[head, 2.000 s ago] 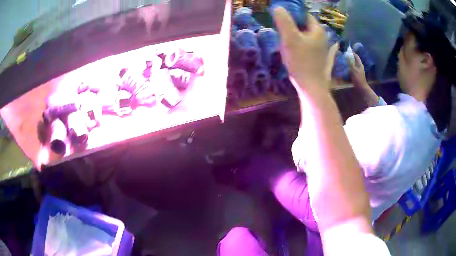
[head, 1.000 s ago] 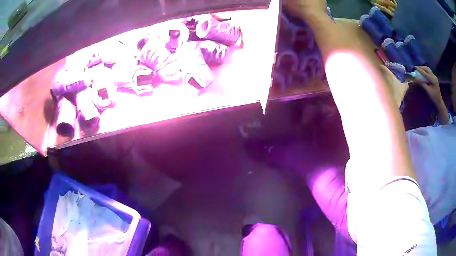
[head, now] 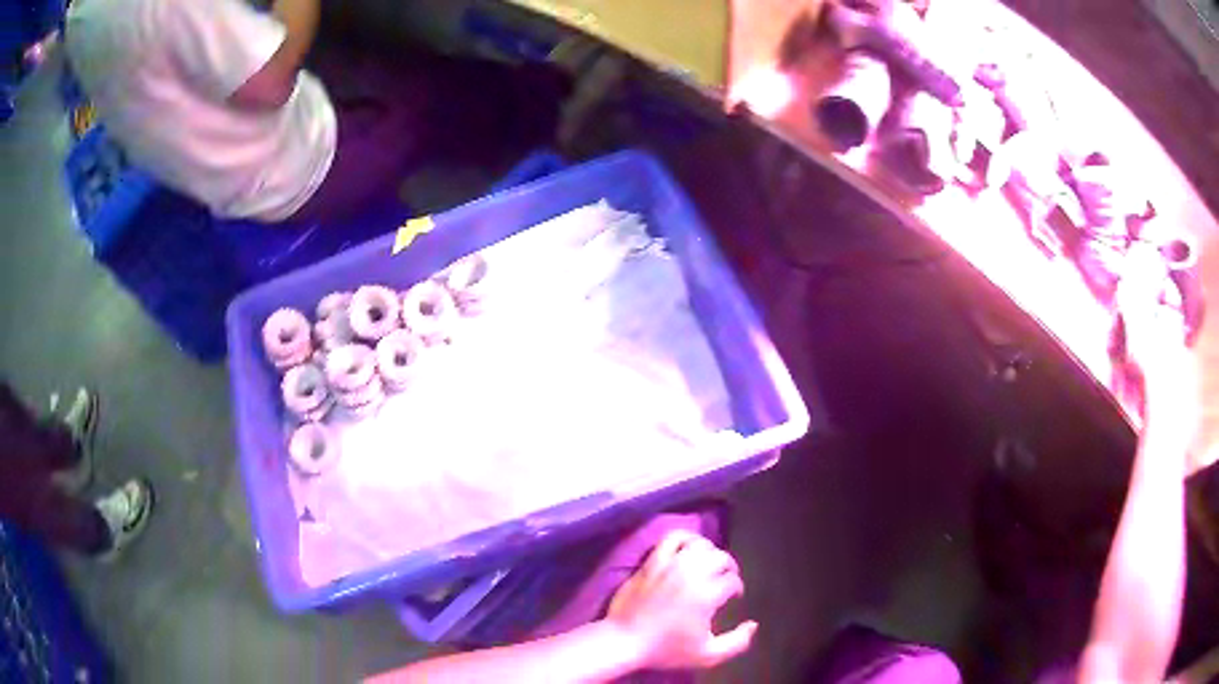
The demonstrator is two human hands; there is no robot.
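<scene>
A blue-violet crate (head: 257, 468) stands in front of me. Several pale, bumpy-edged rings (head: 354, 390) are grouped at its far left on a crumpled white liner (head: 535, 388). My left hand (head: 682, 601) is just below the crate's near edge, over my purple trousers. Its fingers are curled but apart, and no part shows in it. My right hand (head: 1156, 307) reaches into the glaring lit box (head: 769, 40) at the upper right, beside loose tubes (head: 869, 100). Glare hides its fingers and whether it grips anything.
A seated person in a white shirt (head: 214, 100) is at the upper left, by a blue crate (head: 147, 241). Another person's shoes (head: 123, 515) show on the floor at the left. The curved bench edge runs along the upper right. Another blue crate (head: 40, 628) is at the lower left.
The view has swung left, bringing the ring crate and my left hand into sight. My right hand has gone from the stacked tubes on the bench to the lit box.
</scene>
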